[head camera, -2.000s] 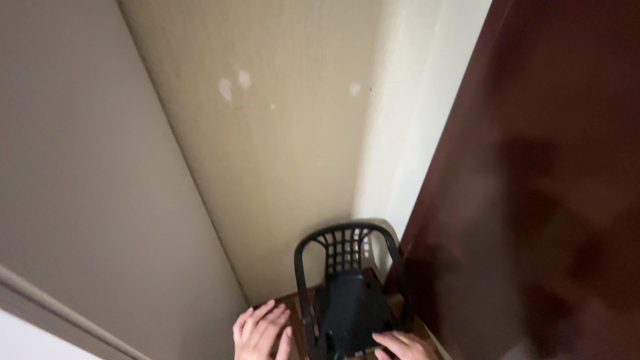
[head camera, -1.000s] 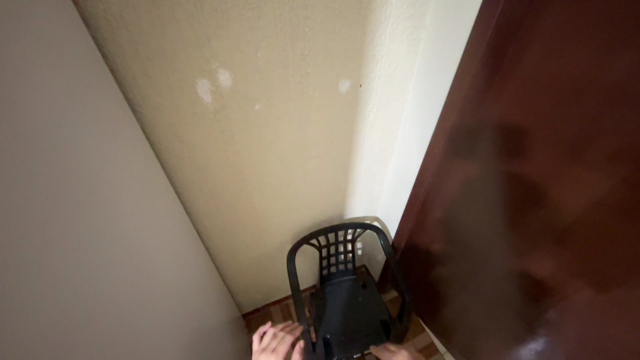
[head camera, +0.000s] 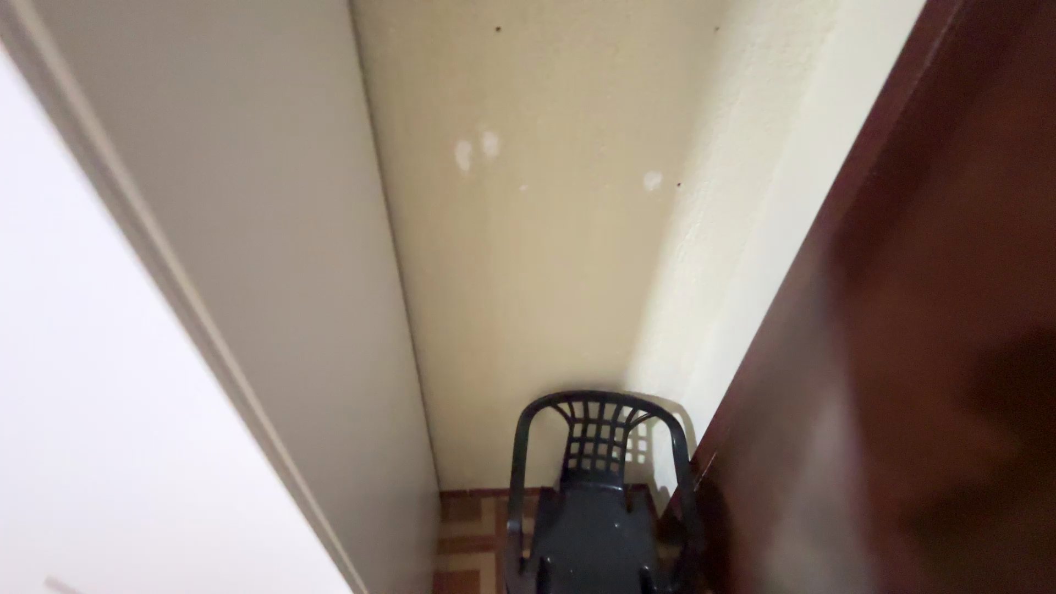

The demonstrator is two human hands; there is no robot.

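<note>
Neither of my hands shows in the head view now. A dark plastic armchair (head camera: 594, 528) with a lattice back stands low in the view, its back close to the far wall. Its seat faces up with nothing on it, and the lower part of the chair is cut off by the bottom edge of the view.
A beige wall (head camera: 536, 272) with pale patches and small dark holes rises behind the chair. On the left is a tall grey panel (head camera: 272, 247) with a white surface (head camera: 99, 396) beside it. A dark red-brown door (head camera: 932, 330) borders the right, and patterned floor (head camera: 470, 544) shows below.
Both hands, near the chair in the earlier frames, have gone out of view. The view has shifted, and more of the white surface at the left shows.
</note>
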